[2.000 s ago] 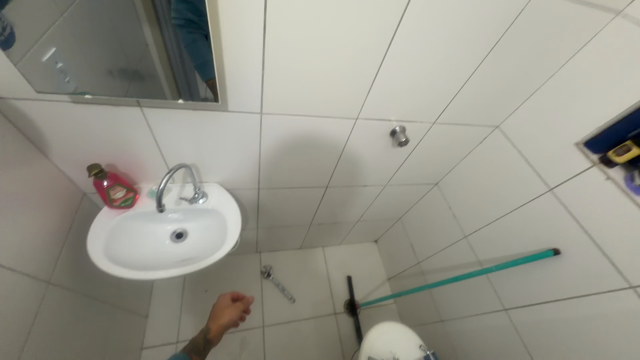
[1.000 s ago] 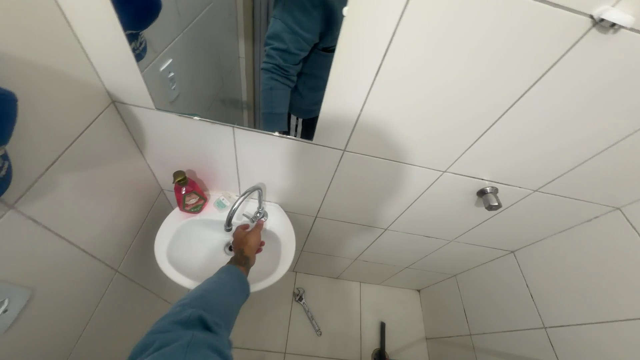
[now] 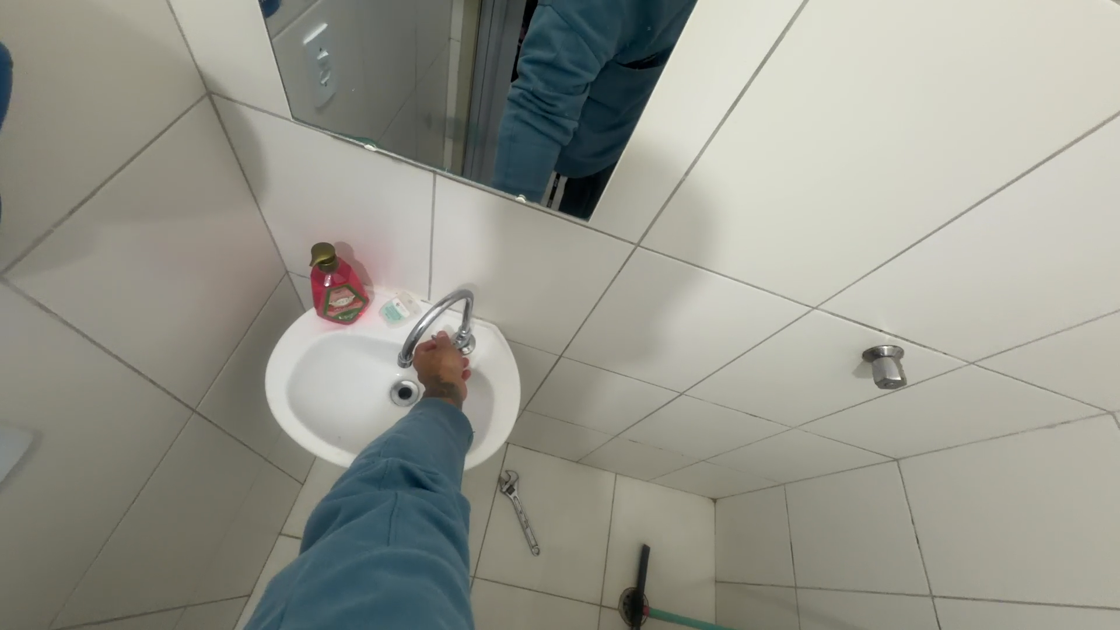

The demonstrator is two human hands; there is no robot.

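My left hand (image 3: 442, 366), in a blue sleeve, reaches over the white washbasin (image 3: 302, 420) from below. Its fingers are closed around the handle at the base of the curved chrome faucet (image 3: 448, 302), and they hide most of that handle. The spout arches just left of and above the hand, over the drain (image 3: 404, 393). No running water can be made out. On the basin's back ledge stand a pump bottle of red liquid soap (image 3: 339, 293) and, beside it, a small white and green item (image 3: 398, 308). My right hand is out of view.
A mirror (image 3: 394, 96) hangs above the basin. An adjustable wrench (image 3: 521, 514) lies on the floor tiles right of the basin. Farther right are a black squeegee head (image 3: 641, 573) with a green pole and a chrome valve knob (image 3: 885, 366) on the wall.
My left hand was in the air above the floor, right of the basin, two seconds ago. It has moved to the faucet and taken hold of the handle. The view has turned left.
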